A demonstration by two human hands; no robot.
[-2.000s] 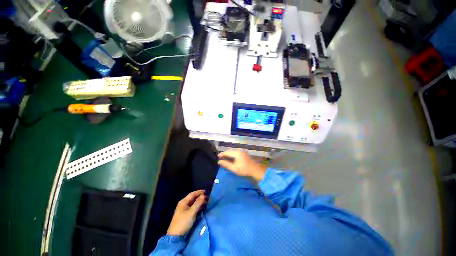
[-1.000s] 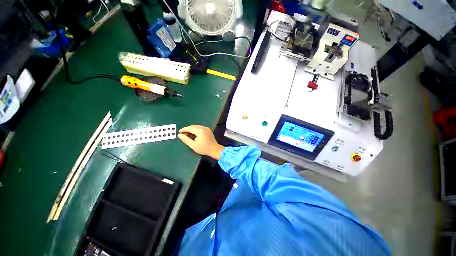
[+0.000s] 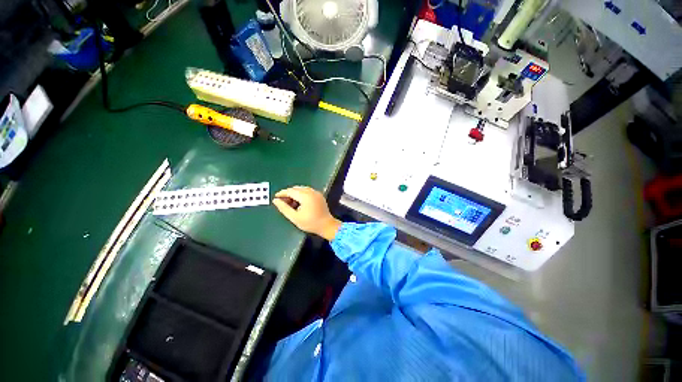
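A white strip with rows of dark dots (image 3: 212, 198) lies flat on the green bench. My right hand (image 3: 305, 211) is at the strip's right end, near the bench edge, with the fingers curled and the thumb and index finger close together. I cannot tell whether they hold something small. My left hand is out of the picture. The black tray (image 3: 198, 313) lies below the strip, with two empty-looking slots and a phone-like part (image 3: 138, 372) at its lower end, cut off by the picture's edge.
An orange-yellow tool (image 3: 217, 119) rests on a dark round holder. Behind it are a pale yellow perforated block (image 3: 241, 95) and a fan (image 3: 330, 26). Two long thin strips (image 3: 120, 240) lie at the left. The white machine (image 3: 389, 160) with a lit touchscreen (image 3: 455, 210) stands at the right.
The view has swung left since the oldest frame. My right hand has moved from before the machine to the strip's end. My left hand has gone out of view. The machine's fixture has shifted slightly.
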